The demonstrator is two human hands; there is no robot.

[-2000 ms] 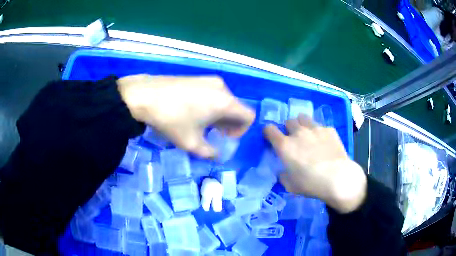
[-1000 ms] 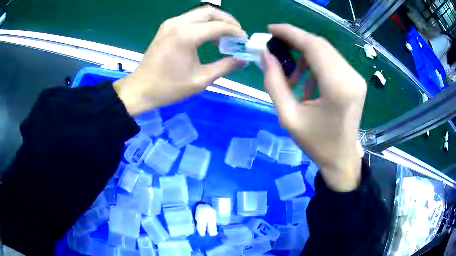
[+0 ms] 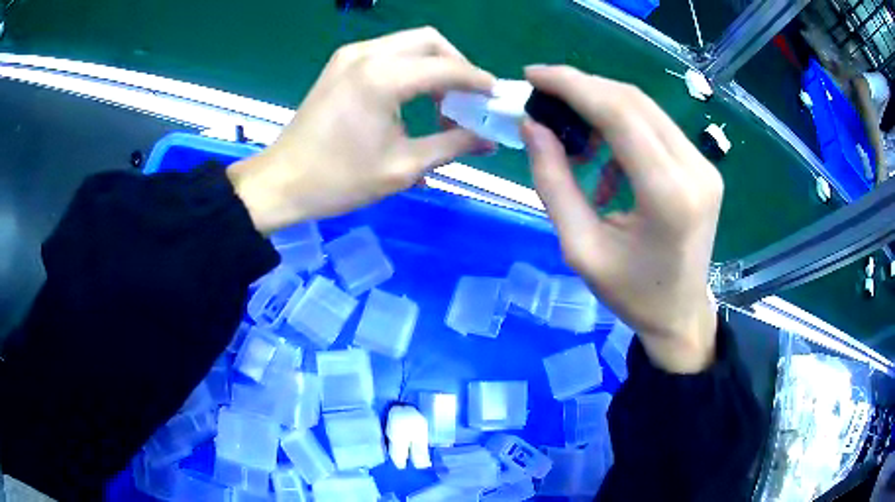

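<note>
My left hand (image 3: 378,127) pinches a clear cover (image 3: 471,110) between thumb and fingers above the far edge of the blue bin. My right hand (image 3: 633,186) holds a white-and-black unit (image 3: 513,95), its black end between thumb and fingers. The cover lies over part of the unit's white block; how far over cannot be told. The blue bin (image 3: 422,221) below holds many loose clear covers (image 3: 386,322) and a white two-pronged piece (image 3: 406,435).
A pale conveyor rail (image 3: 128,93) runs behind the bin. The green belt (image 3: 226,39) beyond carries scattered units (image 3: 715,140). A metal frame bar (image 3: 815,255) crosses at right, above a clear plastic bag (image 3: 819,422) with pale contents.
Both hands came up from the bin with a cover and a unit. Since one second ago, the cover and the unit's white block have come closer together and overlap more.
</note>
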